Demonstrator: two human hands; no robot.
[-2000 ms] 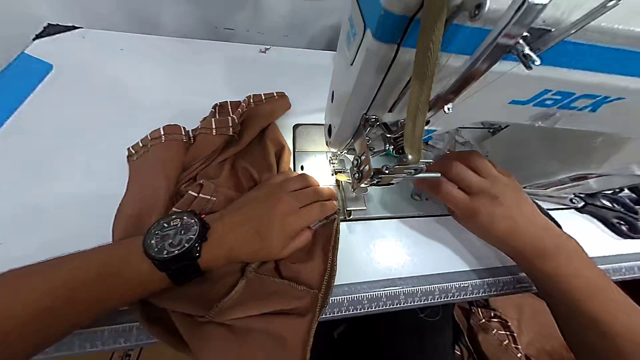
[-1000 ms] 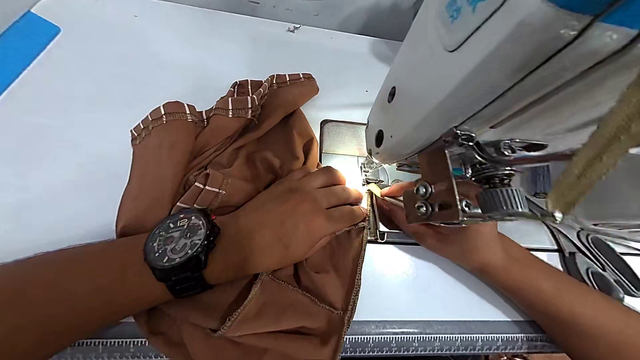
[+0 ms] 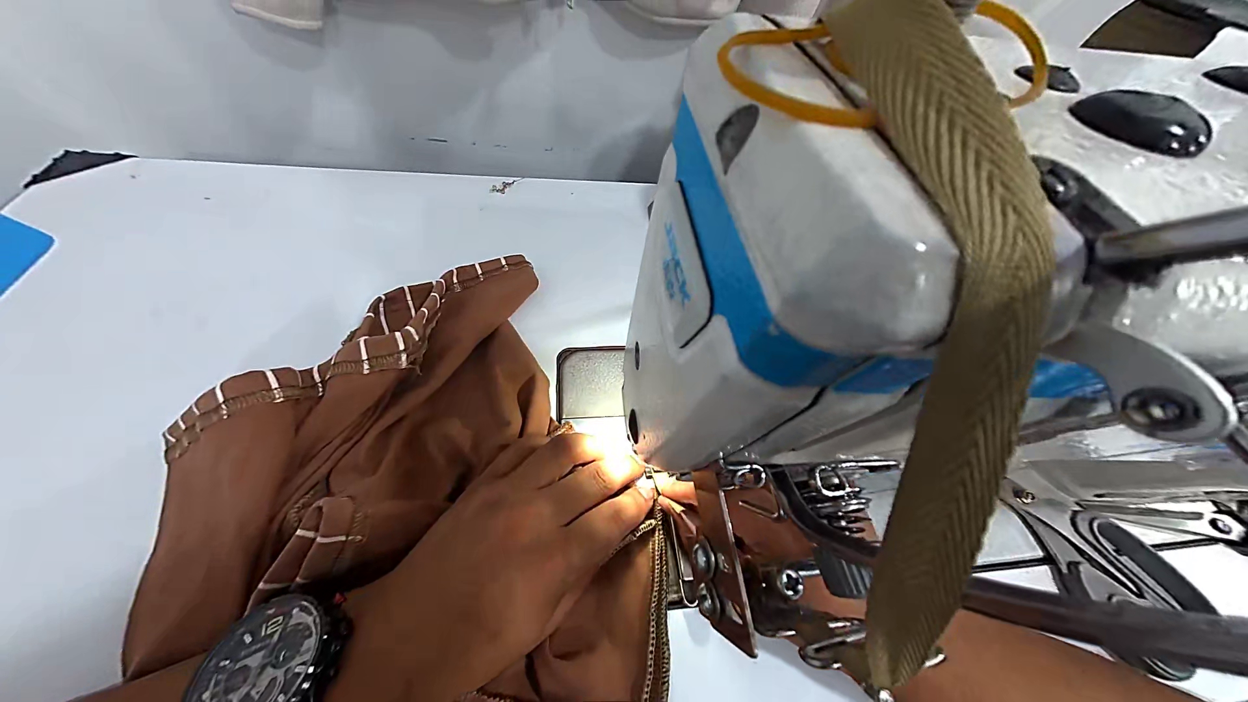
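Brown fabric with white-striped trim (image 3: 409, 409) lies bunched on the white table, left of the needle area. My left hand (image 3: 517, 546), with a black watch (image 3: 268, 648) at its wrist, presses flat on this cloth, its fingertips at the lit needle area. Mostly hidden behind the head of the Jack sewing machine (image 3: 819, 244), my right hand (image 3: 687, 497) reaches in from the right; its fingertips show by the needle, and what they hold cannot be told. An olive herringbone tape (image 3: 965, 322) hangs down in front of the machine.
A yellow-orange rubber band (image 3: 780, 83) loops around the machine's top by the tape. Black-handled scissors (image 3: 1150, 575) lie on the right, partly hidden. A blue flat piece (image 3: 19, 249) is at the table's left edge. The wall stands behind the table (image 3: 341, 224).
My right hand has moved left, from beside the machine's lower parts to the needle area. My left hand stays on the fabric. The view has shifted, so the machine head covers more.
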